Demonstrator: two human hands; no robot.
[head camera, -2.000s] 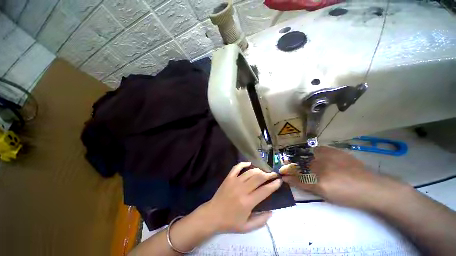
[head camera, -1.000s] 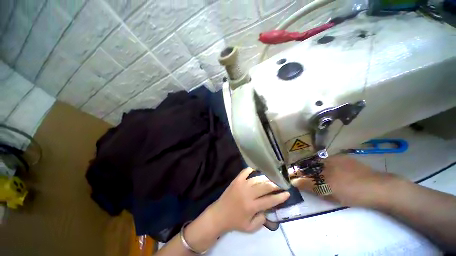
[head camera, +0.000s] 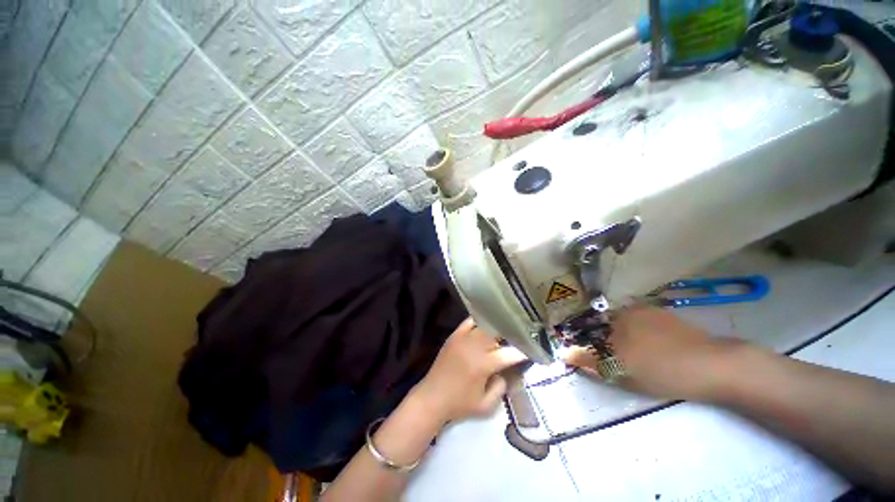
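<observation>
A dark maroon-brown and navy garment heap (head camera: 314, 333) lies left of the sewing machine head (head camera: 687, 147). My left hand (head camera: 466, 373), with a bracelet at the wrist, is at the cloth's right edge, just left of the needle area, fingers bent. Whether it pinches cloth is unclear. My right hand (head camera: 658, 353) reaches in from the right, its fingertips beside the needle and partly hidden behind the thread tension dial (head camera: 610, 367). Its grip cannot be seen. The presser foot area is brightly lit and blurred. The metal slide plate (head camera: 530, 404) is uncovered.
Blue-handled thread snips (head camera: 721, 289) lie on the bed behind my right hand. A red-handled item (head camera: 540, 125) is on the machine top. A brown cardboard panel (head camera: 128, 363) and a yellow plug (head camera: 39, 410) are at left. A white brick-patterned wall (head camera: 294, 118) stands behind.
The dark cloth end that lay in front of the needle no longer shows there, and the slide plate is exposed. My left hand has moved slightly up and left. The view has shifted, showing more wall.
</observation>
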